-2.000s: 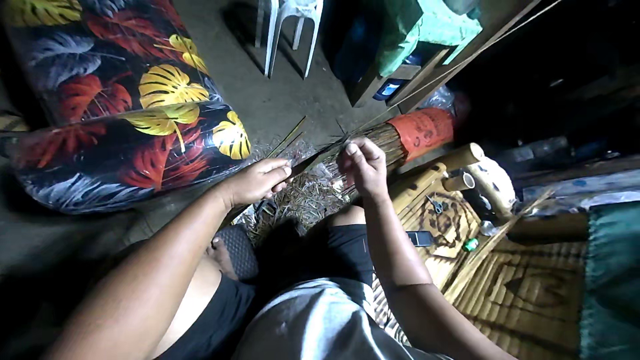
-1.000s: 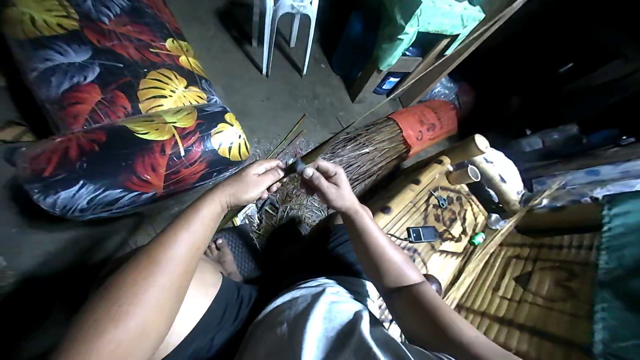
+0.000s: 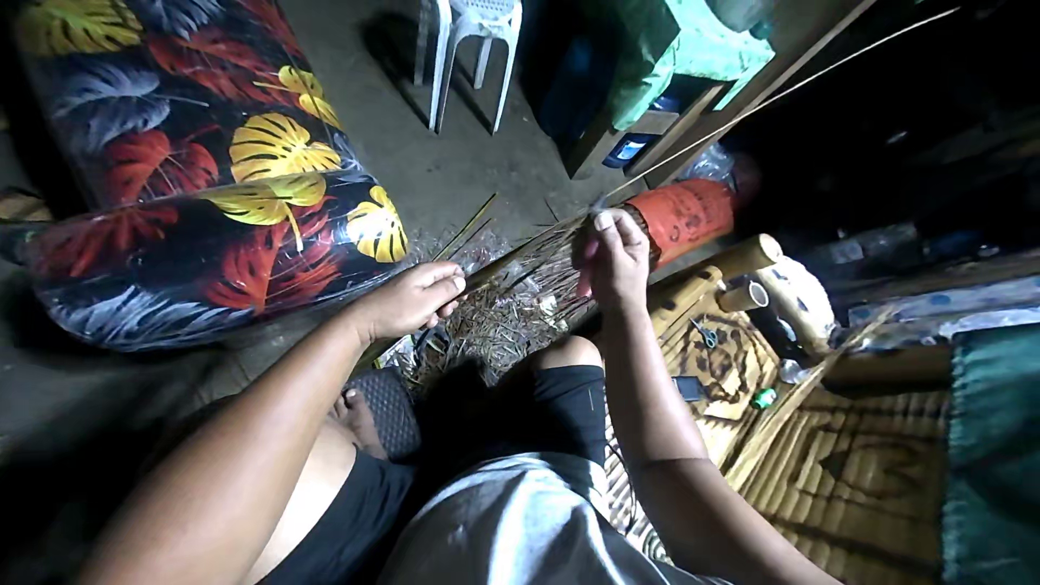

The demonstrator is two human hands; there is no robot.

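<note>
My left hand (image 3: 414,302) is closed on a long, thin plant strip (image 3: 508,258), dark green-brown near that hand. To its right, my raised right hand (image 3: 619,252) pinches a thin strand between thumb and fingers. From those fingertips a pale strand (image 3: 756,110) runs to the upper right; whether it is one piece with the strip I cannot tell. A small object in the right fingertips is blurred. Behind the right hand lies a bundle of thin sticks, wrapped in a red-orange covering (image 3: 686,218). Dry shavings (image 3: 496,333) lie in a heap below my hands.
On the bamboo bench (image 3: 853,471) at right are scissors (image 3: 705,333), a phone (image 3: 689,388), a small green item (image 3: 764,398) and long pale fibres (image 3: 784,414). A plastic-covered leaf-print cushion (image 3: 284,236) stands left, a white plastic chair (image 3: 479,24) at the top.
One second ago my hands were close together; my right hand has since moved away from the left, to the right. The pale strand now reaches to the upper right from its fingertips.
</note>
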